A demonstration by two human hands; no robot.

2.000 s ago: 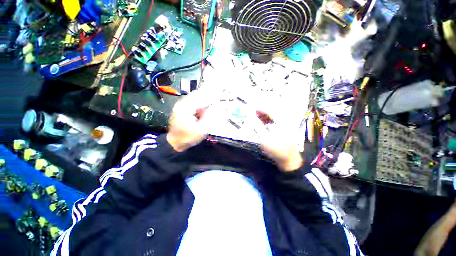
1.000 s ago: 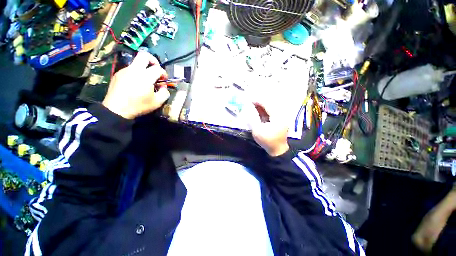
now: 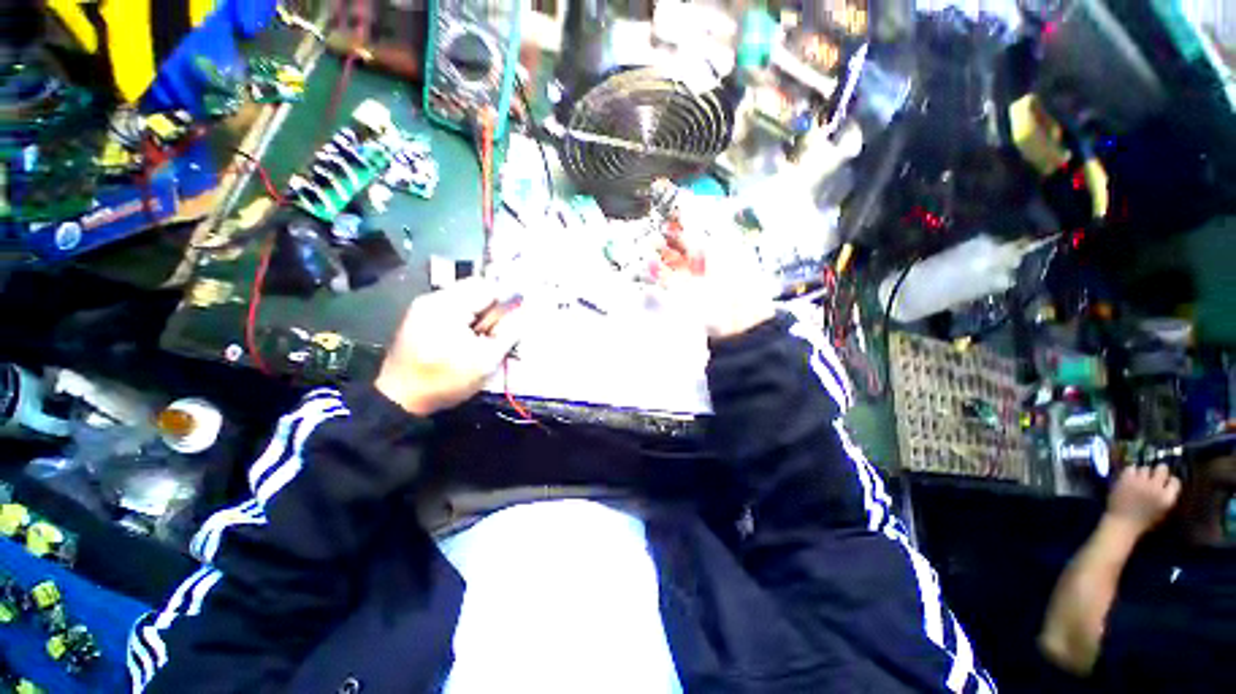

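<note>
My left hand [image 3: 441,346] is at the left edge of the bright white sheet [image 3: 610,359]. Its fingertips are closed around a small slim item, reddish with a dark tip, too blurred to name. A thin red wire [image 3: 515,393] hangs over the sheet's front edge just right of this hand. My right hand [image 3: 732,278] is over the right part of the sheet, blurred and washed out. Its fingers are near small parts [image 3: 664,237] at the back of the sheet; whether it holds anything cannot be told. Small dark pieces [image 3: 583,304] lie on the sheet between the hands.
A round fan grille [image 3: 648,132] stands behind the sheet. A teal-edged multimeter [image 3: 470,61] and a green board [image 3: 339,176] are at back left. A beige perforated board [image 3: 957,407] and a white bottle [image 3: 956,275] are at right. Another person's arm [image 3: 1105,569] shows far right.
My left hand has moved right, from the green bench top to the sheet. My right hand has moved toward the back of the sheet. The view has shifted, and the other person's hand now shows.
</note>
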